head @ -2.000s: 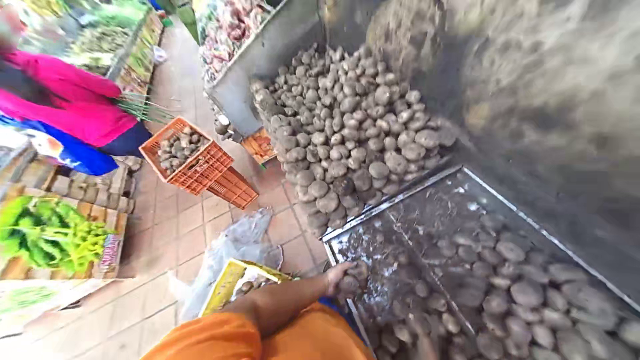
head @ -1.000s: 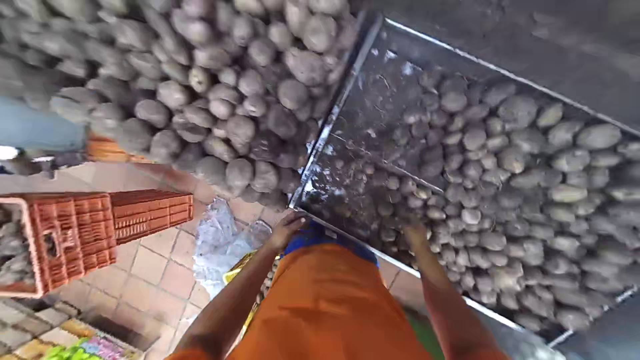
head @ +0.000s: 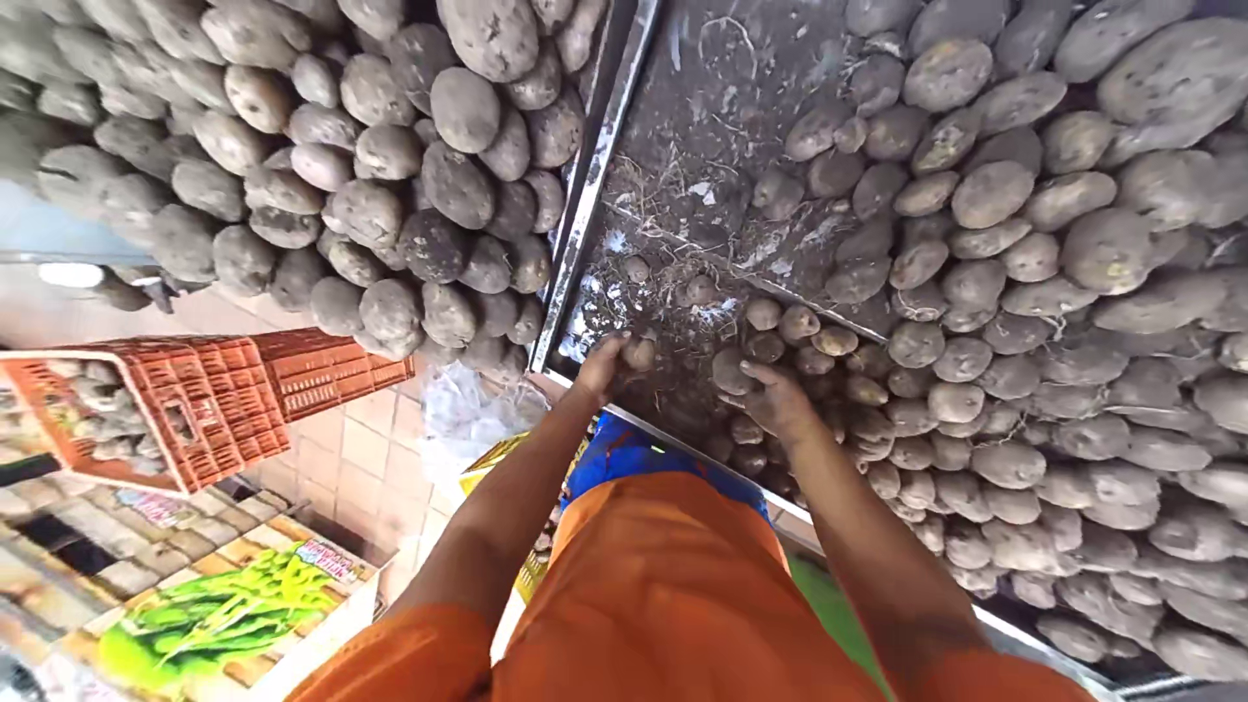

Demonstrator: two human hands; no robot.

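Note:
At the near left corner of a metal-edged bin (head: 597, 185), my left hand (head: 602, 365) has its fingers on a small potato (head: 640, 353). My right hand (head: 777, 402) lies farther right in the same bin, its fingers around a potato (head: 730, 371) at the edge of the small ones. Brown potatoes (head: 1009, 331) fill the right side of this bin. Dirt, dry roots and white flecks cover the bare bin floor (head: 682, 224) beyond my hands.
Left of the divider lies a heap of larger potatoes (head: 370, 205). Orange plastic crates (head: 205, 409), one holding produce, stand at the left. Clear plastic (head: 468, 409) and a yellow box (head: 487, 463) are beside my left arm. A box of green peppers (head: 234, 609) is at the lower left.
The view has turned and moved closer over the bin. Two seconds ago only one hand showed, at the bin's corner; now both are inside. Since one second ago, my left hand has moved from the rim onto a potato.

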